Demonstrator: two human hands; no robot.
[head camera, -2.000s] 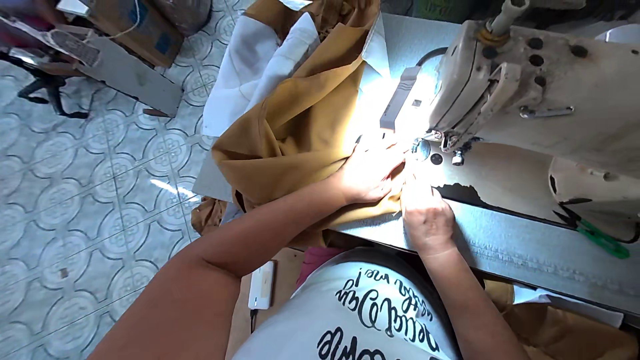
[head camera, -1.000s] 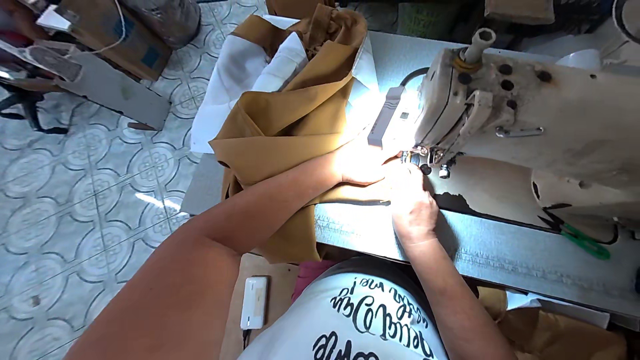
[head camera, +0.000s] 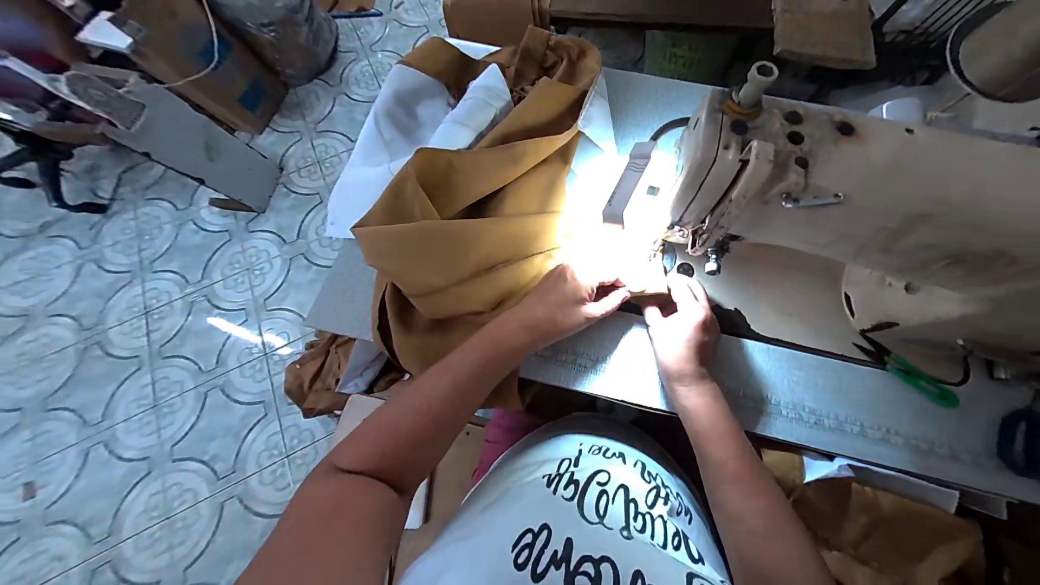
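A large piece of mustard-brown fabric (head camera: 487, 236) with white lining (head camera: 390, 138) lies bunched on the left of the sewing table. My left hand (head camera: 573, 301) pinches its edge between thumb and fingers, just in front of the needle area. Close to its right, my right hand (head camera: 684, 325) grips the same fabric edge beside the presser foot. The industrial sewing machine (head camera: 886, 171) stands at the right, its needle end over the cloth. A lamp (head camera: 630, 183) by the machine head throws a glare that hides the stitching point.
Green-handled thread snips (head camera: 920, 380) lie on the machine bed at the right. More brown fabric (head camera: 886, 520) sits below the table's front edge, and a brown bundle (head camera: 321, 374) hangs at its left end. A cardboard box (head camera: 203, 65) stands on the tiled floor at the upper left.
My left hand has drawn back toward the table's front edge, out of the brightest glare. Both hands now meet at the fabric edge in front of the needle area.
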